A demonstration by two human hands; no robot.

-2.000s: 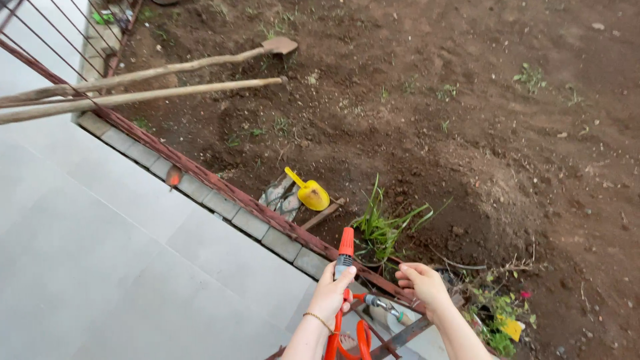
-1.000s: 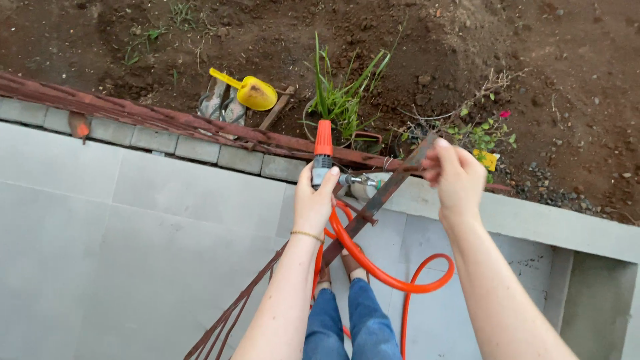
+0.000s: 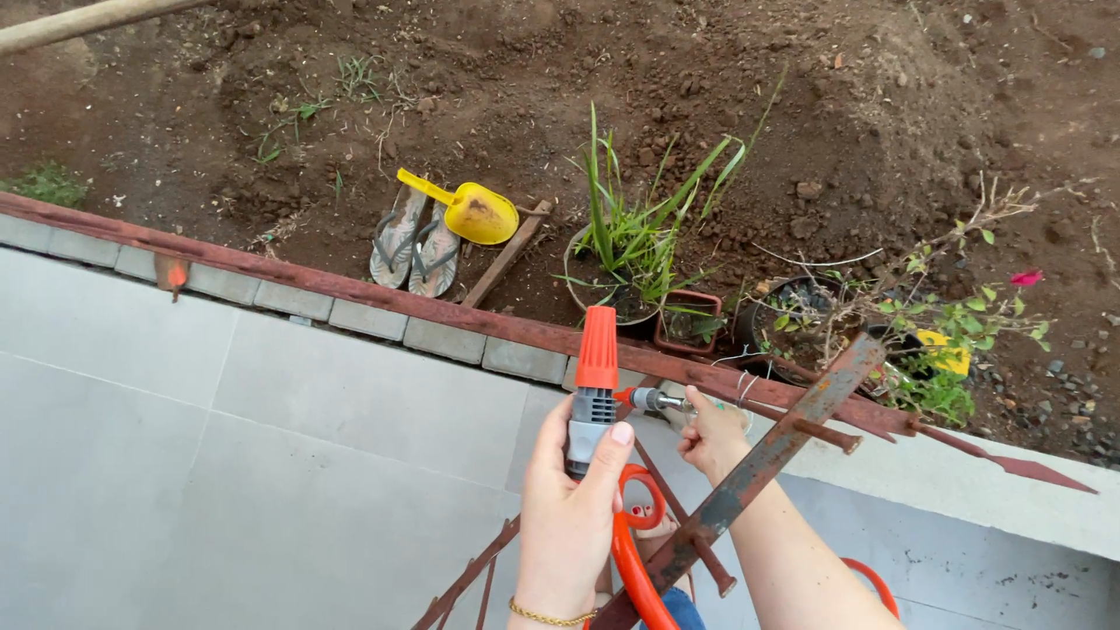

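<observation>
My left hand [image 3: 573, 499] is closed around a hose spray nozzle [image 3: 592, 420] with a grey body and a ribbed orange tip that points away from me. An orange hose [image 3: 637, 569] hangs in loops below it. Just right of the nozzle, my right hand [image 3: 713, 433] is at a metal tap [image 3: 674, 402] where a grey and orange hose connector [image 3: 640, 399] sits; its fingers touch or nearly touch the tap, and their exact hold is partly hidden. A rusty flat metal bar [image 3: 761, 464] of the railing crosses in front of my right forearm.
A reddish metal rail [image 3: 289, 278] runs along grey paving blocks [image 3: 444, 342]. Beyond it on the soil lie flip-flops [image 3: 435, 254], a yellow scoop [image 3: 481, 213] and a wood piece [image 3: 507, 254]. A potted grassy plant [image 3: 630, 236] and a pot with a thorny shrub [image 3: 792, 306] stand near the tap.
My right hand has moved from above the railing bar down to the tap, behind the bar. My left hand still holds the nozzle. The view has shifted.
</observation>
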